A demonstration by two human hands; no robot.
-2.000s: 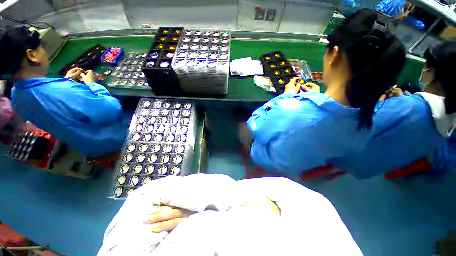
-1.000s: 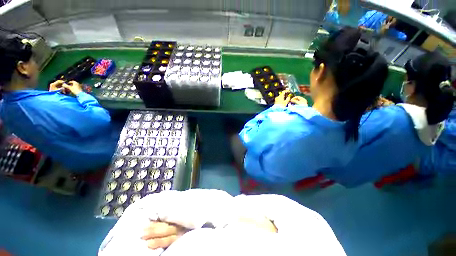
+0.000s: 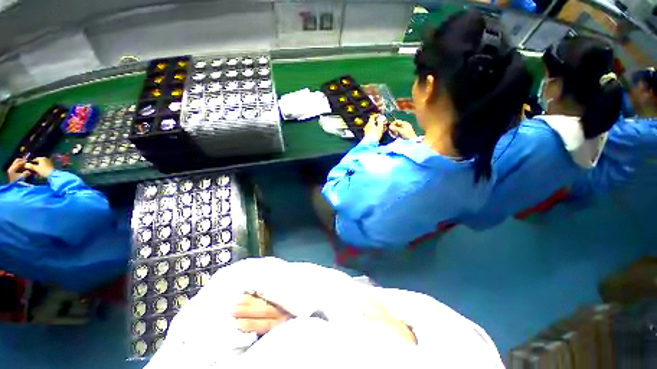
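Note:
My arms are folded in white sleeves at the bottom. My right hand (image 3: 261, 315) lies on the sleeve at the left, fingers pointing left, with nothing visible in it. My left hand (image 3: 403, 330) shows only as a small overexposed strip at the right; its fingers are hidden. Nearest in front is a stack of clear blister trays (image 3: 176, 249) with rows of round parts. Another clear tray stack (image 3: 234, 101) stands on the green bench beside stacked black trays (image 3: 160, 101) with yellow and silvery round parts.
A worker in blue (image 3: 410, 180) handles something small by a black tray (image 3: 351, 104). Another worker's sleeves (image 3: 57, 223) show at left, near a blue box of red pieces (image 3: 80, 119). More workers sit at right. Brownish upright items (image 3: 569, 342) stand lower right.
The view has turned right; bench, trays and workers have shifted left. The left worker's head has left the frame, and brownish items have appeared lower right. My arms remain folded.

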